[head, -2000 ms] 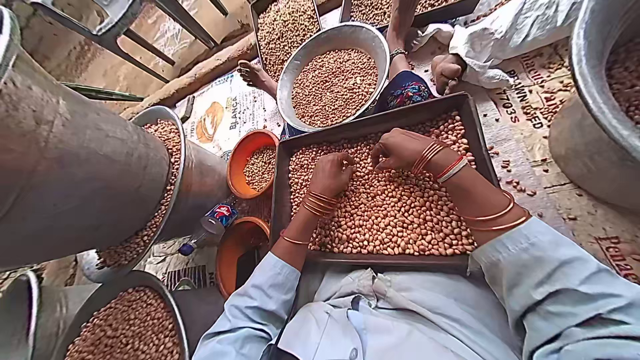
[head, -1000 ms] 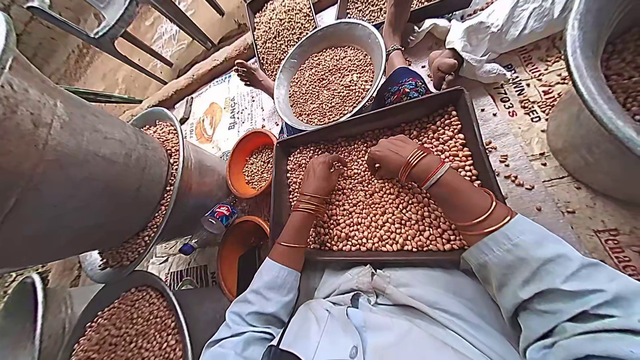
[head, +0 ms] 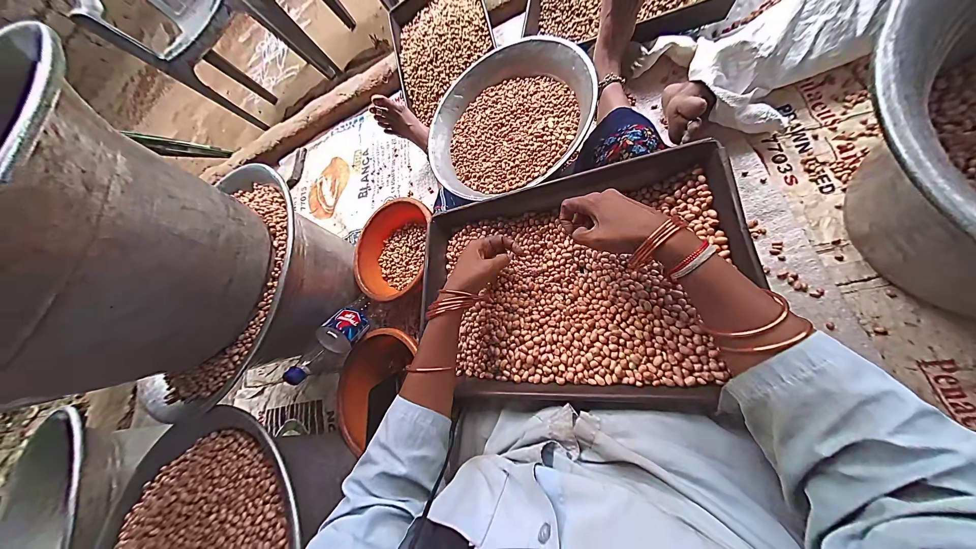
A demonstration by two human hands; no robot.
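Observation:
A dark rectangular tray [head: 587, 393] full of reddish-brown nuts or seeds [head: 587, 320] rests at my lap. Over the tray's left part is my left hand [head: 482, 263], fingers curled down by the nuts; whether it pinches one is too small to tell. My right hand [head: 610, 219], wearing bangles at the wrist, is near the tray's far edge with thumb and fingers bent together. I cannot see whether a nut is between them. Past the far edge stands a round metal basin [head: 583, 84] of smaller-looking nuts.
Orange bowls [head: 366, 244] and a plastic bottle [head: 328, 339] lie left of the tray. Large metal pots [head: 137, 244] and a nut-filled basin [head: 286, 473] stand further left, another pot [head: 907, 236] at right. Another person's foot [head: 400, 120] is beside the far basin. Loose nuts dot the printed sacks.
My right hand has lifted slightly toward the tray's far edge, and its fingers have come into clearer view. My left hand stays over the left part of the nuts.

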